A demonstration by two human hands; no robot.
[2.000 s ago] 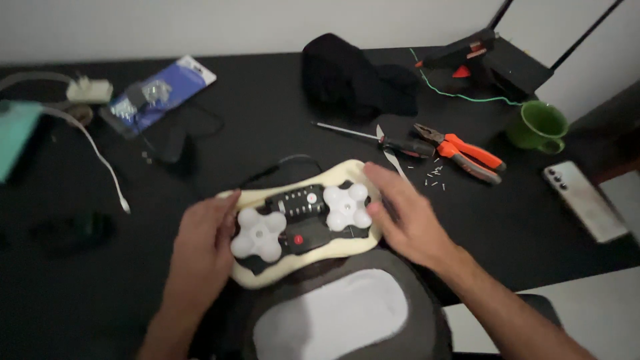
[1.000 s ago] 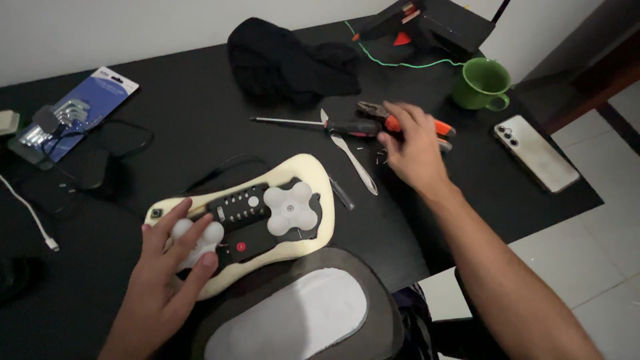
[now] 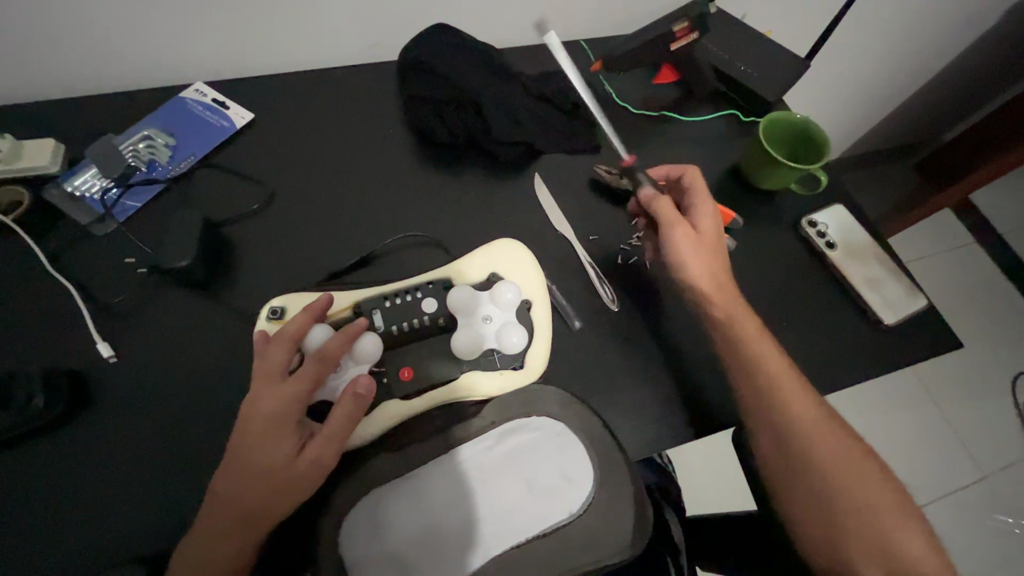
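My right hand (image 3: pixel 684 220) grips the dark handle of a screwdriver (image 3: pixel 592 100), whose long metal shaft points up and to the left above the desk. Spread over the left end of a cream-framed device (image 3: pixel 508 264), my left hand (image 3: pixel 292 400) rests on one of its two white four-lobed parts (image 3: pixel 490 318). The other lobed part shows at the device's right end, with black modules between them. Pliers (image 3: pixel 612 178) with orange handles lie partly hidden behind my right hand. Small screws (image 3: pixel 632 240) are scattered beside that hand. A metal table knife (image 3: pixel 576 244) lies right of the device.
A black cloth (image 3: pixel 488 104) lies at the back. Around the right side are a glue gun (image 3: pixel 664 40), a green mug (image 3: pixel 788 152) and a phone (image 3: pixel 866 262). A blue hex key pack (image 3: pixel 160 152) and cables (image 3: pixel 60 280) sit left. A grey padded object (image 3: pixel 472 496) borders the desk's near edge.
My right hand has gone from the device to the tools and lifted the screwdriver off the desk. My left hand has shifted from the device's side onto its left lobed part.
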